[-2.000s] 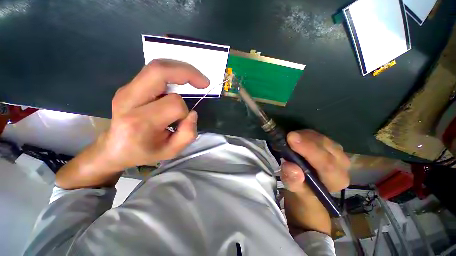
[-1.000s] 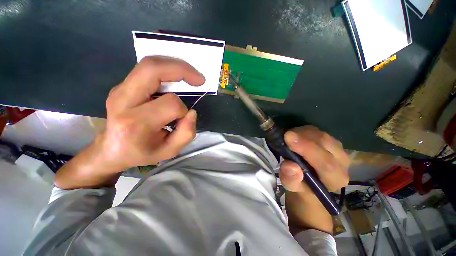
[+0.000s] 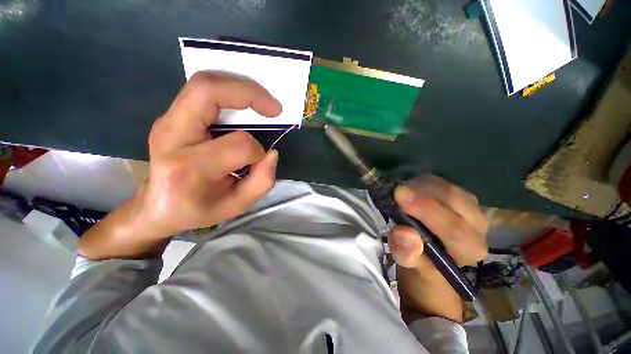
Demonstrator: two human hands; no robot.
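Observation:
A white LCD module with dark edge strips lies end to end with a green circuit board. The orange-gold flex tail shows at their joint. My left hand holds thin solder wire between thumb and finger, its index fingertip over the LCD; the wire's end is by the LCD's near corner. My right hand holds the soldering iron by its black handle. The iron's tip is at the board's near edge, right of the flex tail. Whether it touches the board I cannot tell.
More white LCD modules with an orange tab lie at the upper right on the dark mat. A brown cardboard piece is at the right edge. Beyond the bench's near edge are a red object and metal rails.
The iron's tip has moved off the flex tail toward the board's near edge. The wire's end has drawn back from the joint. The LCD and board have shifted slightly up in view.

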